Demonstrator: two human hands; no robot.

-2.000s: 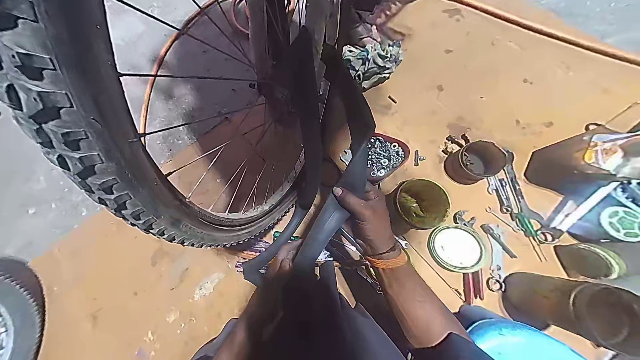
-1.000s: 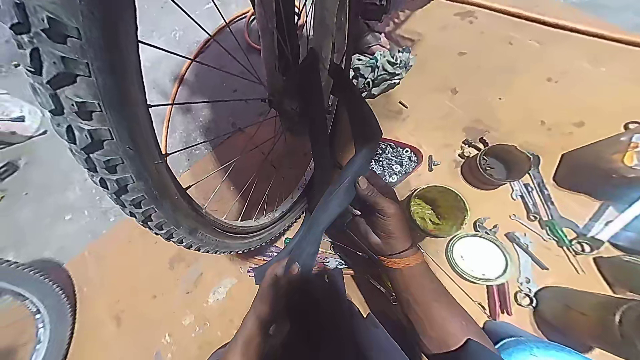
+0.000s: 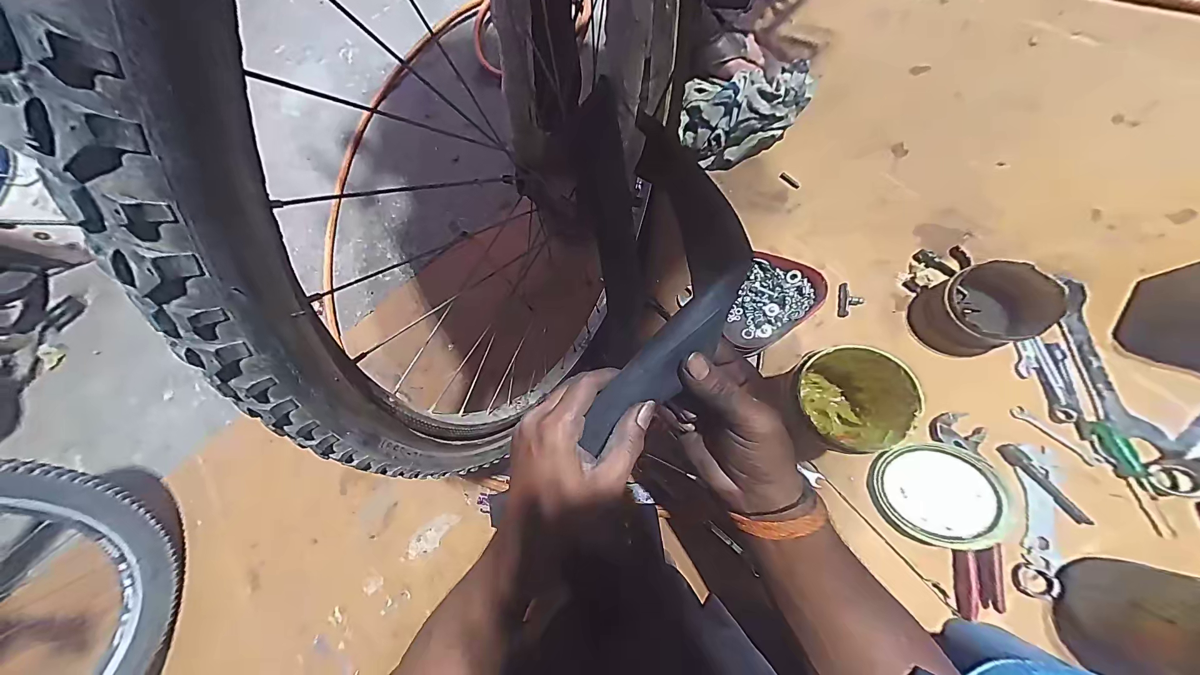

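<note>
A flat black rubber inner tube (image 3: pixel 647 361) is stretched between my hands and loops up beside the fork of an upright bicycle. My left hand (image 3: pixel 572 436) grips it at the lower end, thumb on top. Just to the right, my right hand (image 3: pixel 736 422), with an orange band at the wrist, pinches the same tube between thumb and fingers. The knobby bicycle tire (image 3: pixel 178 281) on its spoked wheel stands left of my hands. Part of the tube lies in shadow near the hub.
A red tray of nuts and washers (image 3: pixel 773 300), a tin of yellow-green grease (image 3: pixel 867 398), a round lid (image 3: pixel 937 495) and a brown pot (image 3: pixel 1008 300) are at right. Beyond them lie wrenches (image 3: pixel 1097 366). A crumpled cloth (image 3: pixel 745 112) lies above; another wheel (image 3: pixel 103 562) is lower left.
My left hand has come up along the tube, close to my right hand. Both hands still hold the tube.
</note>
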